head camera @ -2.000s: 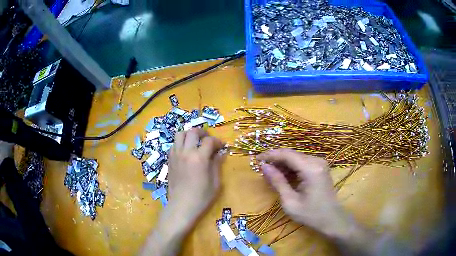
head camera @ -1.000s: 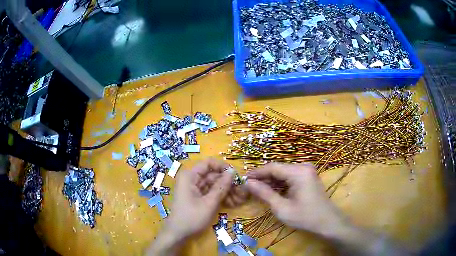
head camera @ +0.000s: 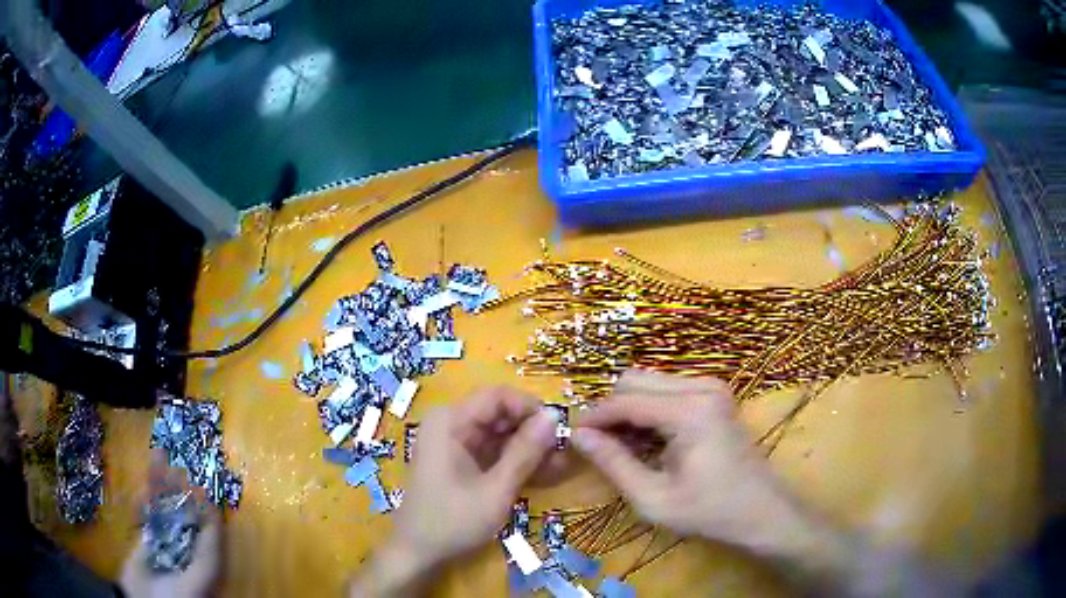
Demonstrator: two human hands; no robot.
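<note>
My left hand holds a small dark circuit board between its fingertips. My right hand pinches a tiny white connector at the board's edge; whether it is seated cannot be told. Its lead is mostly hidden by my right hand. A loose pile of boards lies left of and behind my hands. A bundle of golden wire leads lies behind my right hand. Joined boards with leads trailing right lie near the front edge.
A blue bin heaped with boards stands behind the bundle. A black cord curves to a black device at left. A second board pile lies at left, with another person's hand holding boards beside it.
My hands have come together from the board pile and the lead ends, and now hold a board and connector tip to tip. Another person's hand has appeared at lower left. The view has shifted slightly.
</note>
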